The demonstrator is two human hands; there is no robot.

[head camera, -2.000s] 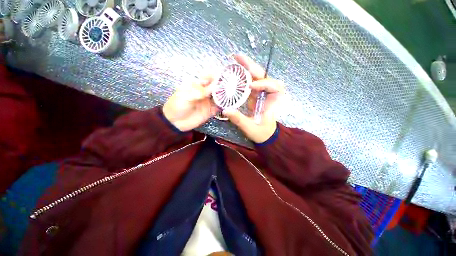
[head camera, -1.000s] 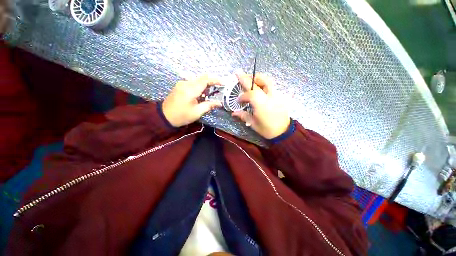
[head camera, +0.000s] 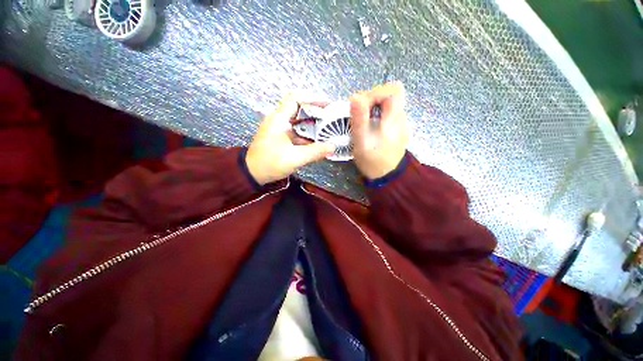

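A pale fan head [head camera: 337, 134] with thin radiating spokes is held in front of me, just above the bench edge. My left hand [head camera: 273, 147] grips it by the neck at its left side, thumb and fingers around the stub. My right hand [head camera: 381, 130] is at the right rim of the fan head and covers part of it. A small dark shaft end of the pointed tool [head camera: 376, 111] shows among my right fingers; the rest of it is hidden. Whether my right fingers also grip the rim cannot be told.
The bench [head camera: 233, 63] has a silvery bubble-textured sheet. A closed fan head [head camera: 121, 15] stands at the top left. Small pale bits [head camera: 365, 32] lie further back. A black tool or cable [head camera: 579, 243] lies at the right edge, near a blue basket [head camera: 518, 282].
The spoked grille, first facing up between both hands, is now held neck to the left. The dark shaft no longer points up past my right fingers. The view has shifted, cutting off most piled fan heads.
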